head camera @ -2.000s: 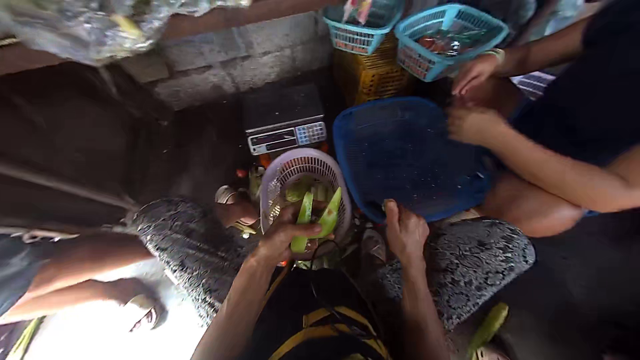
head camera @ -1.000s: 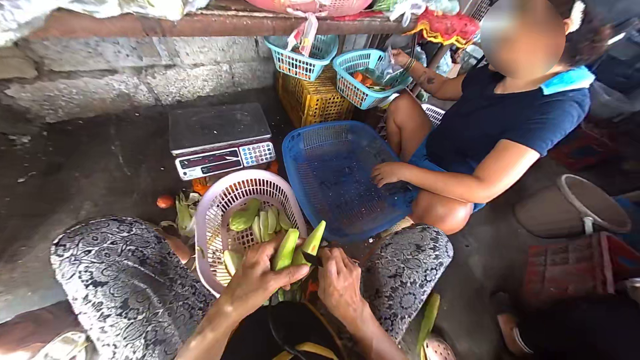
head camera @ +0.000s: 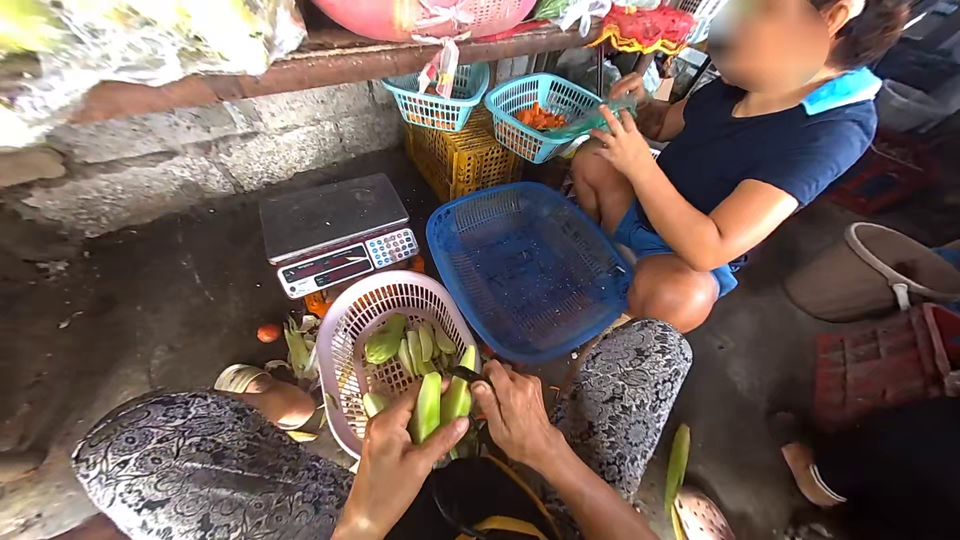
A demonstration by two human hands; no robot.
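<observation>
My left hand [head camera: 401,457] holds pieces of a pale green vegetable [head camera: 428,407], standing side by side between thumb and fingers. My right hand [head camera: 517,412] grips a small dark tool [head camera: 466,374], seemingly a knife, touching the right-hand piece; its far end is hard to make out. Both hands are over the near edge of a pale pink plastic basket [head camera: 330,360], between my knees. Inside it lie several cut green pieces [head camera: 425,341] and a larger green vegetable [head camera: 385,339]. Behind the basket stands a digital scale [head camera: 335,232] with a bare plate.
A blue plastic basket [head camera: 525,277] lies right of the pink one. Beyond it a person [head camera: 750,157] sits with a thin green bag over a turquoise basket [head camera: 544,120] of orange pieces. A yellow crate [head camera: 465,161], a bucket [head camera: 877,270] and a red crate [head camera: 877,360] stand nearby.
My right hand, apart from the vegetable two seconds ago, is now at it with the dark tool. The other person's near hand has left the blue basket and risen to the green bag.
</observation>
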